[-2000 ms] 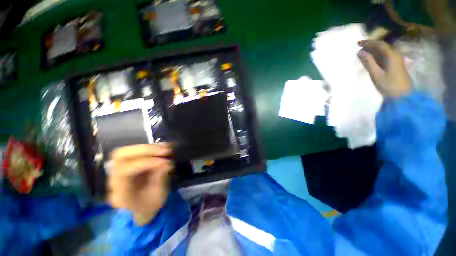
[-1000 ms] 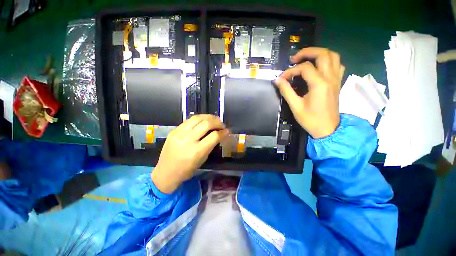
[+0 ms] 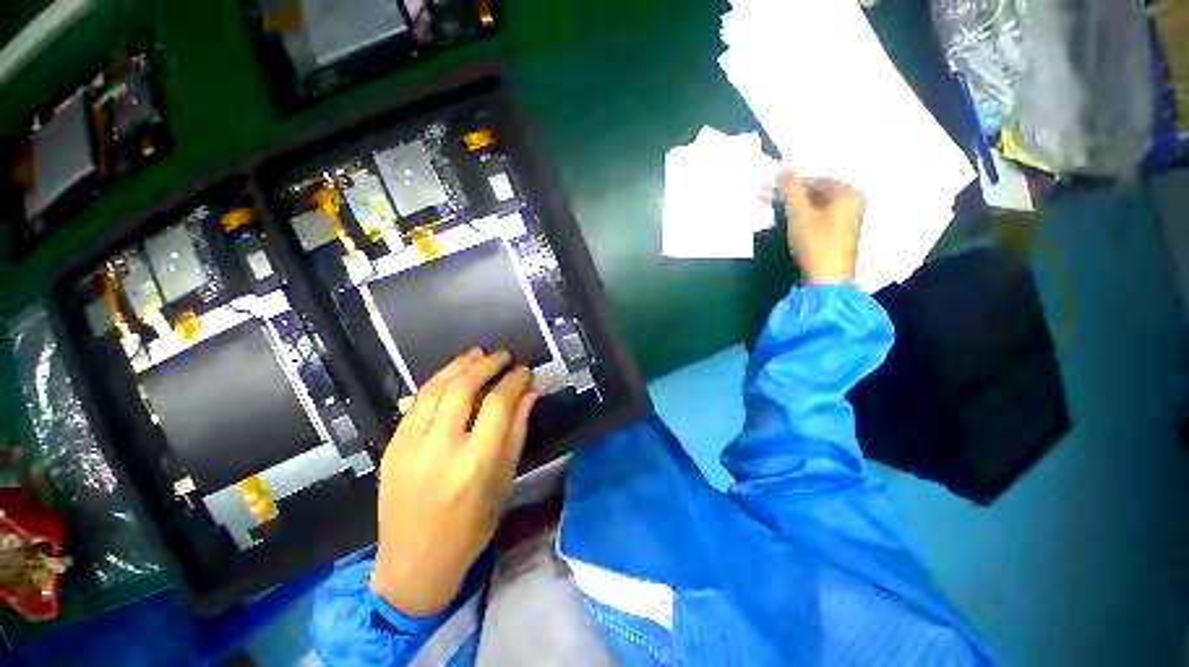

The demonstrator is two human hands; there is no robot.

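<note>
The thick black two-slot tray [image 3: 574, 280] lies tilted in view with an open unit in each slot. A black adhesive sheet [image 3: 450, 306] covers the central panel of the right unit, and another black sheet [image 3: 232, 404] covers that of the left unit. My left hand [image 3: 450, 476] rests with its fingertips on the lower edge of the right sheet. My right hand [image 3: 824, 228] is right of the tray, its fingertips pinched at the edge of the small pile of white liner squares [image 3: 711, 202]. Whether it holds a liner is unclear.
A large white paper stack [image 3: 848, 117] lies at the right. More open units [image 3: 346, 33] lie behind the tray. Clear plastic film [image 3: 78, 443] and a red box [image 3: 29, 547] are at the left. Clear bags [image 3: 1076, 78] are at the far right. A black seat-like object [image 3: 971, 371] is below the bench edge.
My right hand has moved from the right unit's sheet to the white liner pile. My left hand has shifted onto the sheet's lower edge. The camera view has turned and moved right.
</note>
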